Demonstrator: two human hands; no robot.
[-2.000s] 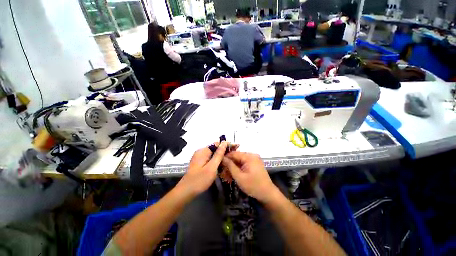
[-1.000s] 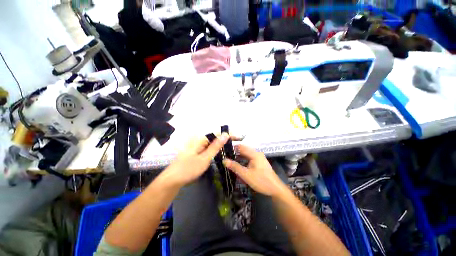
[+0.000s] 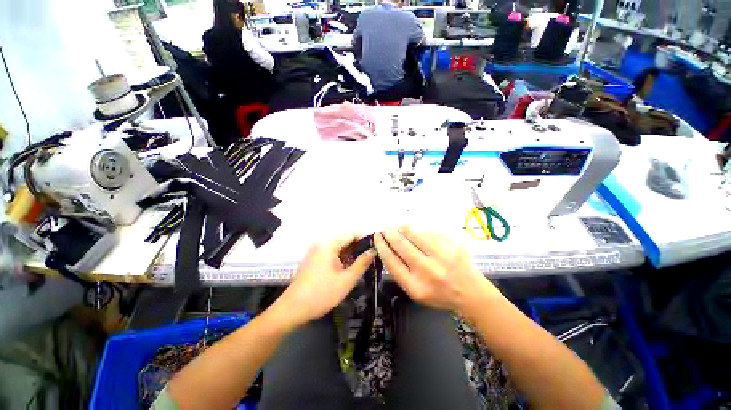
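Note:
A dark strip with a pale line, which looks like a zipper (image 3: pixel 376 298), hangs down over my lap from between my hands. My left hand (image 3: pixel 325 276) pinches the top of the black material near the table's front edge. My right hand (image 3: pixel 425 267) lies against it, fingertips together on the strip's top end, touching the left fingertips. The fingers hide most of the held end. The white sewing machine (image 3: pixel 513 164) stands behind, its needle area beyond my hands. Snips with yellow and green handles (image 3: pixel 486 224) lie right of the needle.
A pile of black strips (image 3: pixel 240 196) lies at table left, beside a second white machine (image 3: pixel 108 172). A black band (image 3: pixel 454 148) drapes over the machine head. Pink cloth (image 3: pixel 345 122) lies behind. Blue crates (image 3: pixel 104 376) stand below. Two people sit beyond.
The view has tilted back up. My fingertips have closed together over the strip's top end, which stood up between them a second ago. My right hand has come up and lies flatter.

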